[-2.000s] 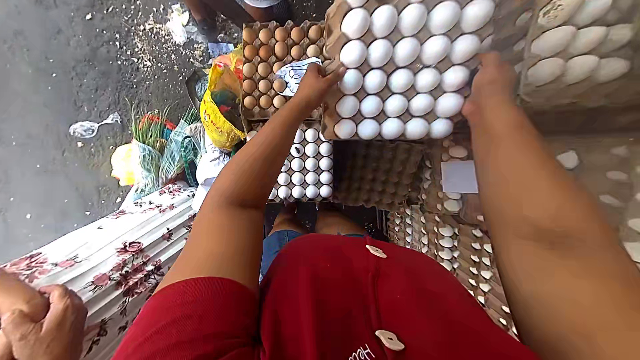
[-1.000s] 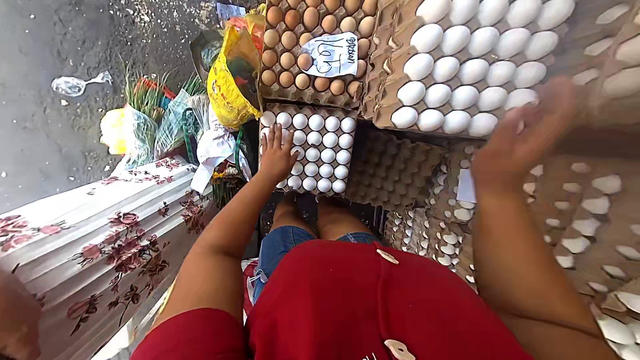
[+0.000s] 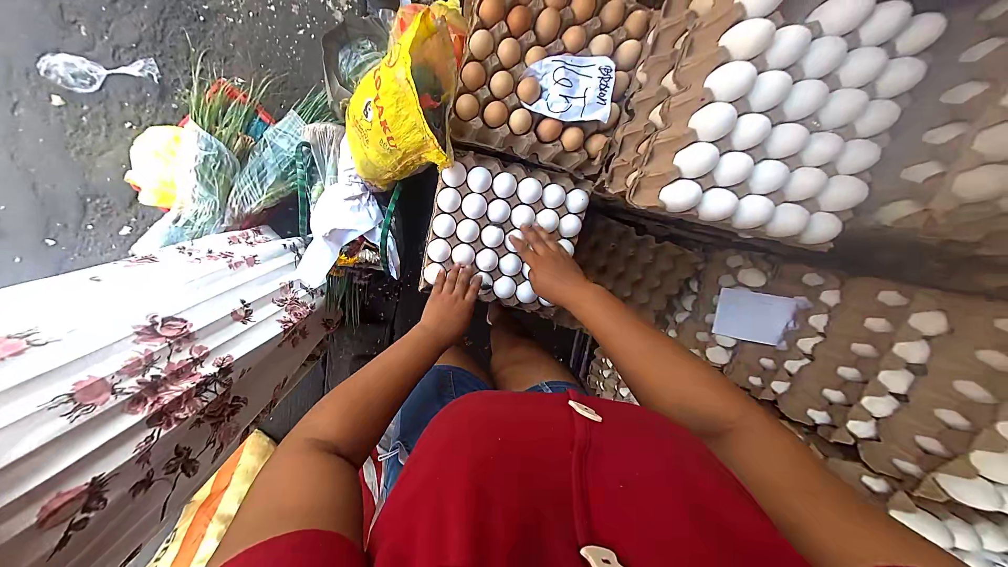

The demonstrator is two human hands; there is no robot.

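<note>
A cardboard tray of white eggs sits low in front of my legs. Over its lower left eggs lies my left hand, fingertips on or just above the near edge. My right hand rests with spread fingers on the eggs at the tray's lower right. Neither hand appears to hold an egg, though what lies under the fingers is hidden. Behind it stands a tray of brown eggs with a handwritten paper sign on top. A larger tray of white eggs is at its right.
An egg tray without visible eggs is right of my right hand. Stacked egg trays fill the right side, with a blank paper on them. At left are a yellow plastic bag, bagged green vegetables and a floral cloth.
My right hand has come down from the large white-egg tray at the right to the lower tray. My left hand has moved from that lower tray's upper left part to its near edge.
</note>
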